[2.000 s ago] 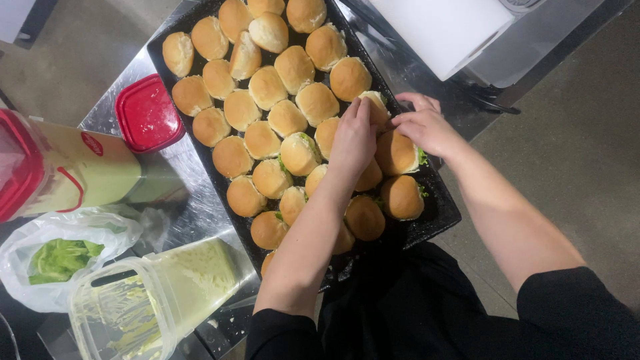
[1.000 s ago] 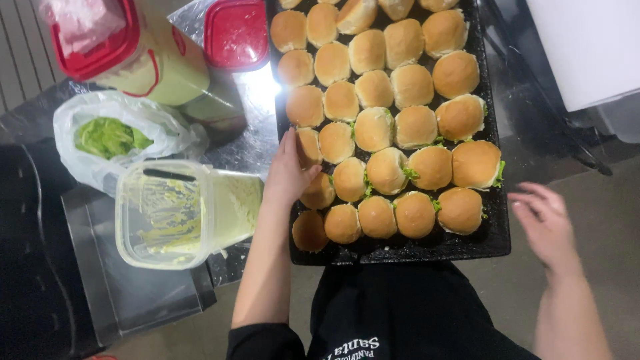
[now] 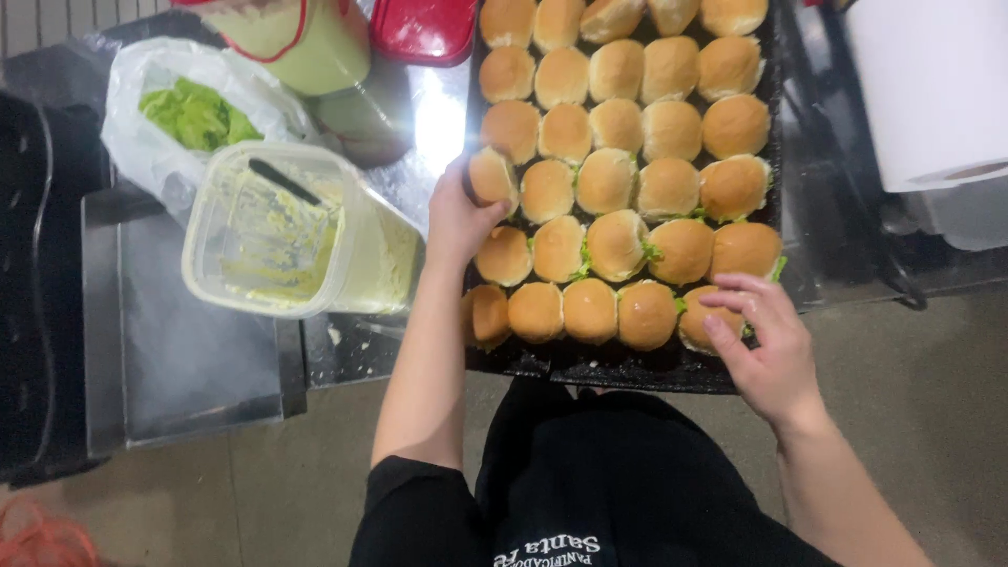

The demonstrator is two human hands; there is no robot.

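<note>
A black baking tray [image 3: 630, 378] holds rows of small bread rolls, several with lettuce showing at their sides. At the tray's left edge, my left hand [image 3: 465, 213] grips a roll [image 3: 493, 178] between thumb and fingers; the fingers are partly hidden behind it. My right hand [image 3: 760, 346] has its fingers apart over the roll at the near right corner [image 3: 709, 319], seemingly touching or just above it. Left of the tray, a clear plastic tub [image 3: 268, 303] with pale green spread lies tilted, a dark-handled utensil [image 3: 283, 181] inside. Lettuce [image 3: 197, 118] sits in a white plastic bag [image 3: 130, 102].
A container with a red rim and pale contents [image 3: 331, 47] and a red lid [image 3: 425, 27] are at the back left of the metal table [image 3: 354, 346]. A large white paper roll [image 3: 929, 94] lies at the right, by dark cables or straps [image 3: 874, 228].
My left hand has moved up along the tray's left edge and taken hold of a roll. My right hand has come from beside the tray to its near right corner roll.
</note>
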